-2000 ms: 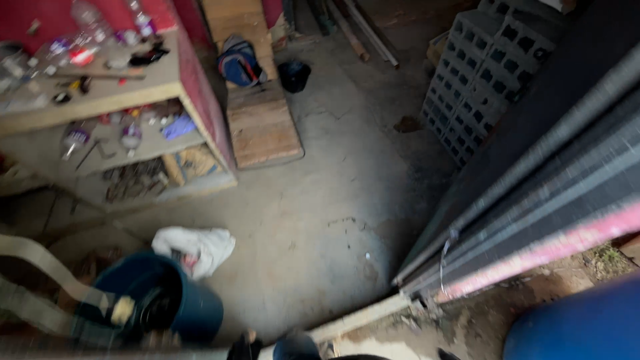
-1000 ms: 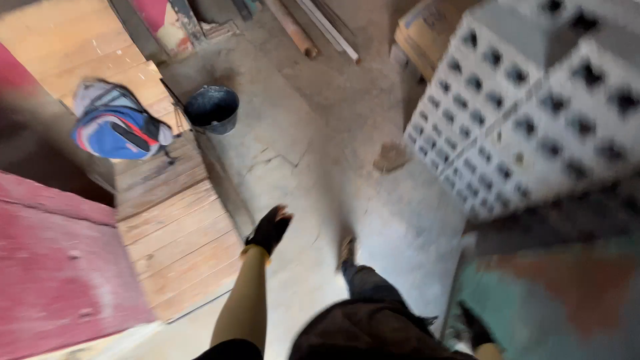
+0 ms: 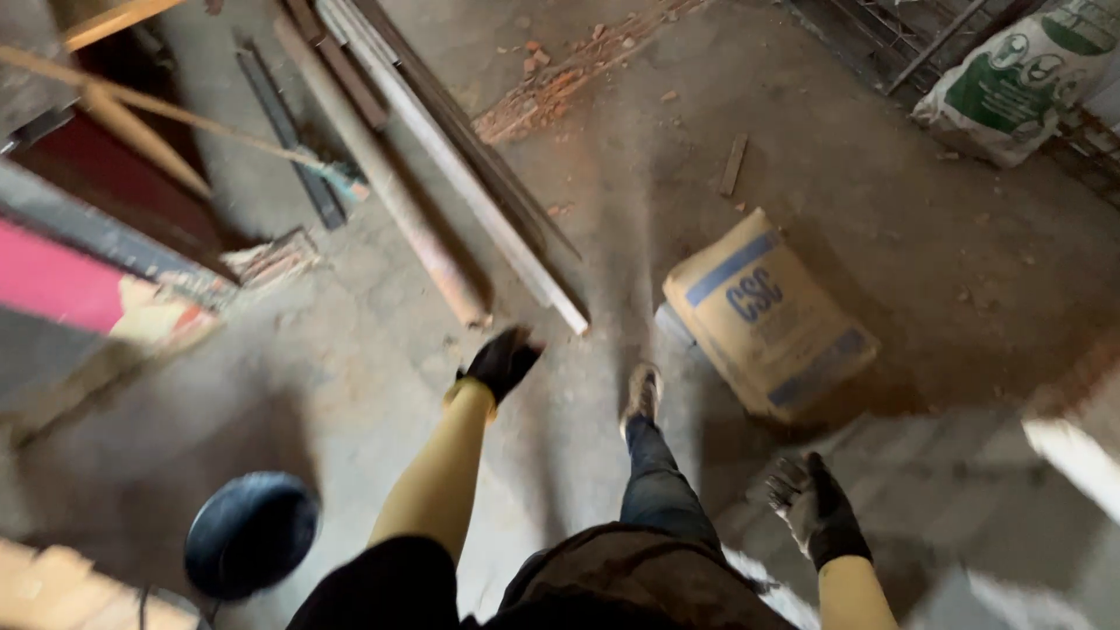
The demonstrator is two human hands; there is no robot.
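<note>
Above the concrete floor, my left hand [image 3: 503,360], in a black glove with bare fingertips, hangs near the ends of a round pole [image 3: 394,184] and a pale metal bar [image 3: 472,184]. Nothing shows in it, and its fingers are loosely bent and blurred. My right hand [image 3: 815,509], in a dark glove, is held low at the right with fingers apart and nothing in it. Beyond it lies a brown paper sack with blue bands [image 3: 770,319]. One booted foot [image 3: 643,395] is forward on the floor between the hands.
A dark bucket [image 3: 251,535] stands at the lower left, by wooden boards [image 3: 66,591]. Broken brick bits [image 3: 547,96] lie across the floor ahead. At the upper right, a white and green sack [image 3: 1006,92] leans by metal mesh. A pink wall edge [image 3: 57,271] is at left.
The view has moved forward, past the backpack and hollow blocks. The bucket now shows at the lower left. My right hand, partly seen at the lower edge a second ago, is in full view.
</note>
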